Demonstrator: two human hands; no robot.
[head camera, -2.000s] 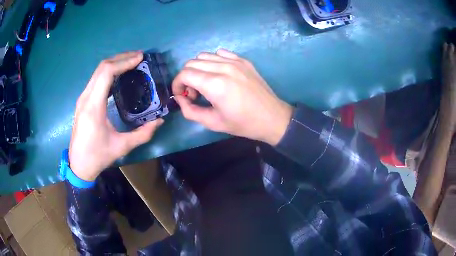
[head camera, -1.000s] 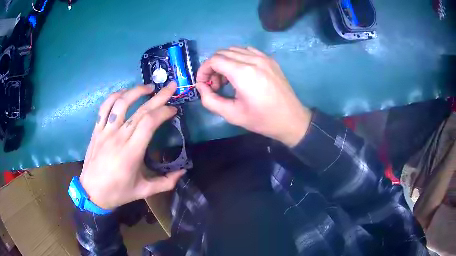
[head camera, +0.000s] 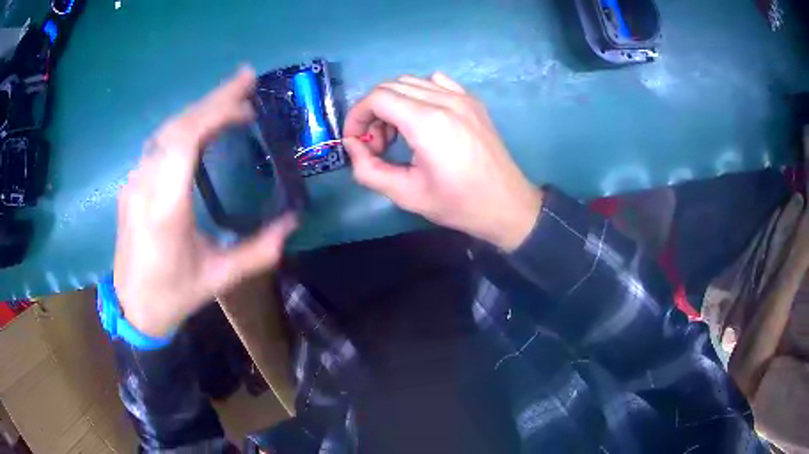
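Note:
A black housing base (head camera: 284, 84) lies on the green mat, with a bright blue battery cell (head camera: 310, 108) along its right side. My left hand (head camera: 182, 204), slightly blurred, holds a dark housing frame (head camera: 217, 197) between thumb and fingers. The frame is tilted, overlaps the base's left part in view and hides what lies there. My right hand (head camera: 421, 151) is just right of the base and pinches the end of thin red and white lead wires (head camera: 318, 149). A bit of red shows at the fingertips.
A closed unit (head camera: 616, 31) with a blue cell stands at the upper right of the green mat (head camera: 497, 97). Black housing parts (head camera: 18, 151) are along the far left. Cardboard (head camera: 66, 381) is below the bench at the left. Another person's arm (head camera: 767, 284) is at the right edge.
My left hand has lifted the frame from below the base, turned it and moved it up and left. Its fingers have left the base. My right hand still pinches the leads.

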